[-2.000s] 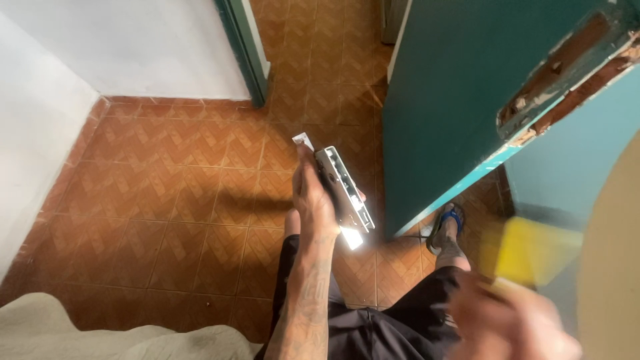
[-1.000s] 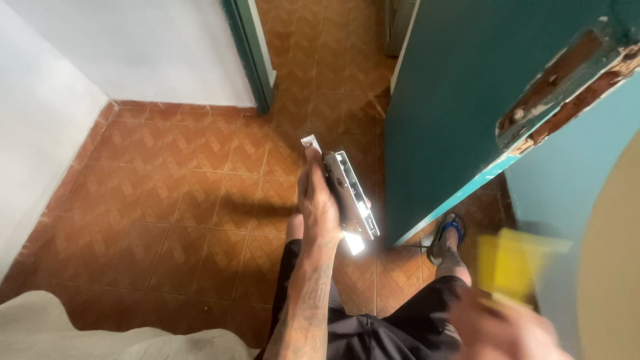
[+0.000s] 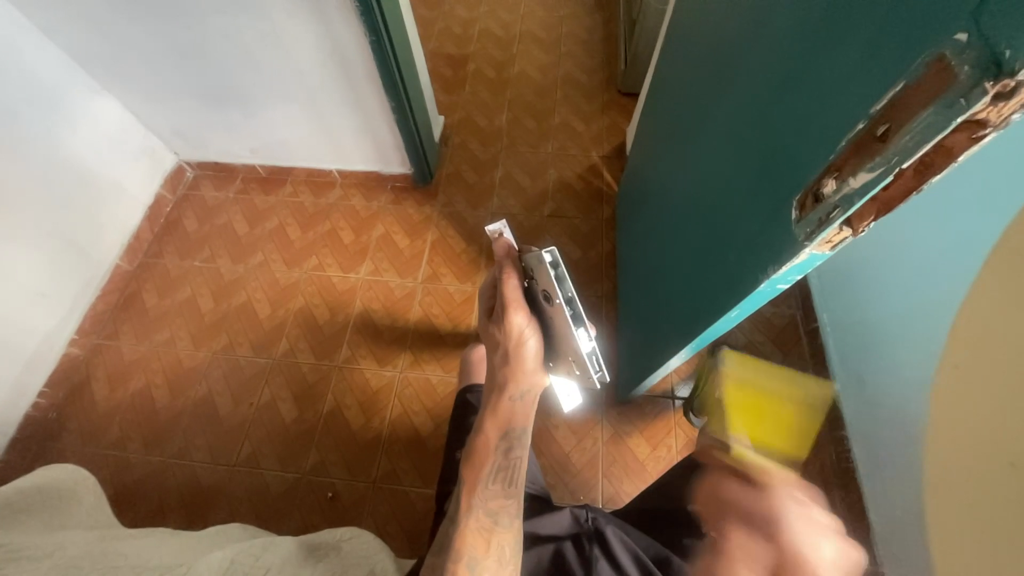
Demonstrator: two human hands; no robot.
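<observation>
My left hand (image 3: pixel 512 324) grips a metal mortise lock case (image 3: pixel 566 320) with its long face plate, held at a slant over the floor. A shiny strip end shows above the fingers and another bright end below the case. At the lower right, my right hand (image 3: pixel 772 520) is blurred and closed around a yellow object (image 3: pixel 772 408), flat and broad; motion blur hides what it is. Right of the lock stands a teal wooden door (image 3: pixel 704 184) with a rough, chipped lock recess (image 3: pixel 888 136) in its face and edge.
Patterned brown floor tiles (image 3: pixel 264 320) lie below. A green door frame (image 3: pixel 404 96) ends the white wall (image 3: pixel 264 88). Pale cloth (image 3: pixel 200 544) covers the lower left. A light blue surface (image 3: pixel 896 336) and a beige rounded shape (image 3: pixel 976 400) are at the right.
The yellow object in my right hand has shifted and turned, and now covers the sandaled foot that showed earlier. My left hand keeps its hold on the lock.
</observation>
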